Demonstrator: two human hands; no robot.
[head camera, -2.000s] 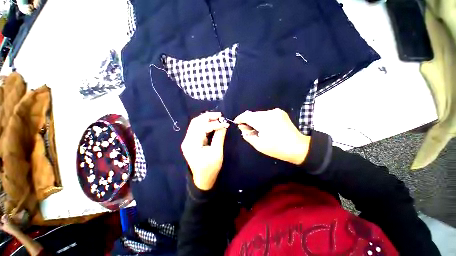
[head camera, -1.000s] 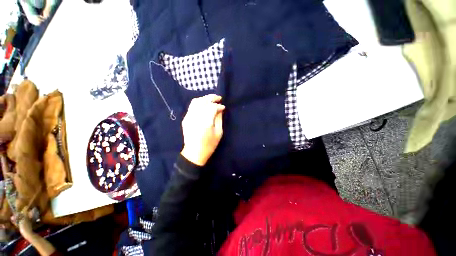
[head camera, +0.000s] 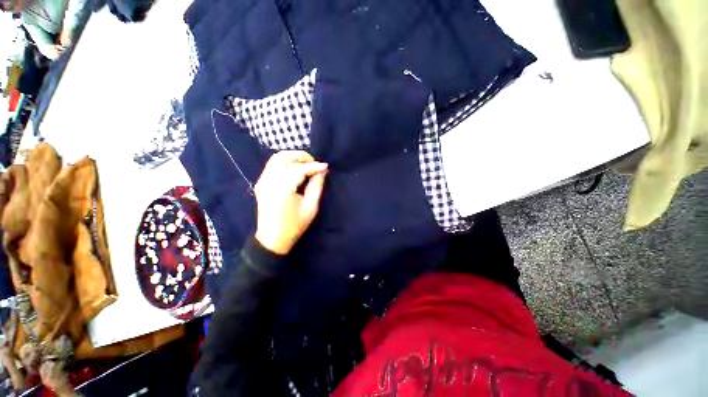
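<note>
A navy padded vest (head camera: 365, 194) lies spread over the white table, with checked lining (head camera: 279, 118) showing at its neckline and armhole. My left hand (head camera: 289, 200) is on the vest just below the neckline, thumb and forefinger pinched close together; what lies between the fingertips is too small to tell. A pale thread (head camera: 227, 147) loops over the cloth from the neckline toward my left hand. My right hand is not in view.
A dark red round dish (head camera: 171, 252) with many small white pieces stands left of the vest. A crumpled clear packet (head camera: 164, 139), brown padded garments (head camera: 62, 233), a black phone (head camera: 594, 27) and beige cloth (head camera: 668, 101) lie around. Another person's hand (head camera: 48, 48) shows at top left.
My right hand was at my left fingertips two seconds ago and has since gone out of the picture. My left hand stays near the neckline. The whole view has shifted.
</note>
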